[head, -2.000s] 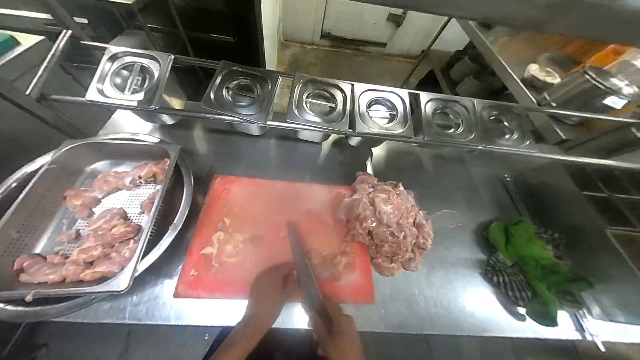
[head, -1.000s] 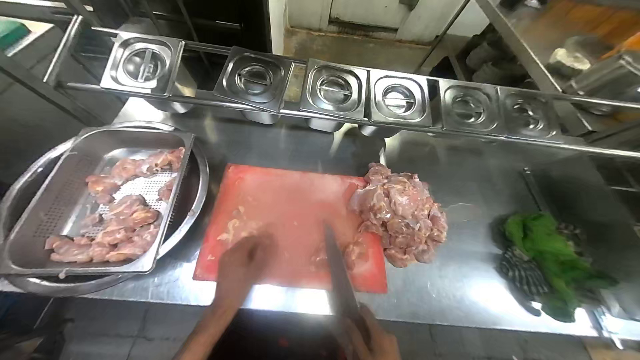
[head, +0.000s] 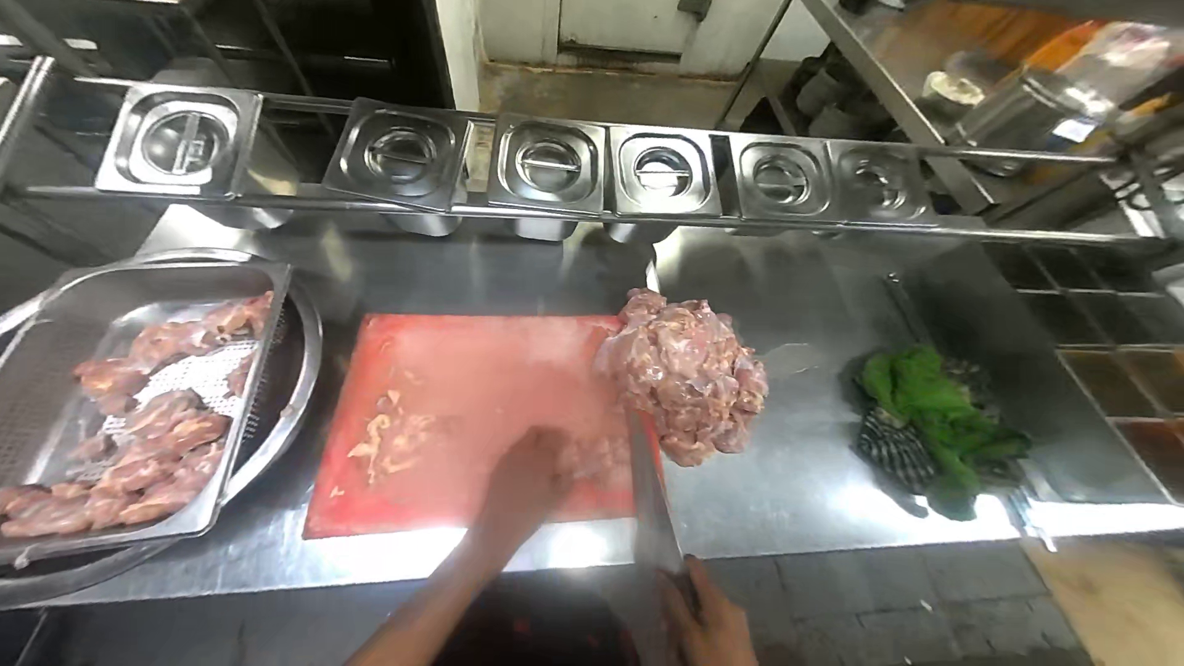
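My right hand [head: 705,615] grips the dark handle of a large knife [head: 655,513], its blade pointing away from me over the right edge of a red cutting board [head: 462,361]. The blade's tip is beside a heap of cut raw meat [head: 689,375], which lies partly on the board and partly on the steel counter. My left hand [head: 536,462] is blurred over the board, next to small meat pieces [head: 597,458]; whether it holds any cannot be told. Pale trimmings [head: 393,439] lie at the board's left.
At left, a perforated steel pan [head: 277,342] with larger raw meat pieces rests in a round steel bowl [head: 310,388]. Lidded steel containers [head: 548,165] line a rail behind the board. A green cloth [head: 943,425] and a striped cloth [head: 893,450] lie on the counter [head: 786,499] at right.
The knife has moved right, from over the board to its right edge beside the meat heap. My left hand was beside the knife at first, then further left near the trimmings, and is now nearer the small pieces.
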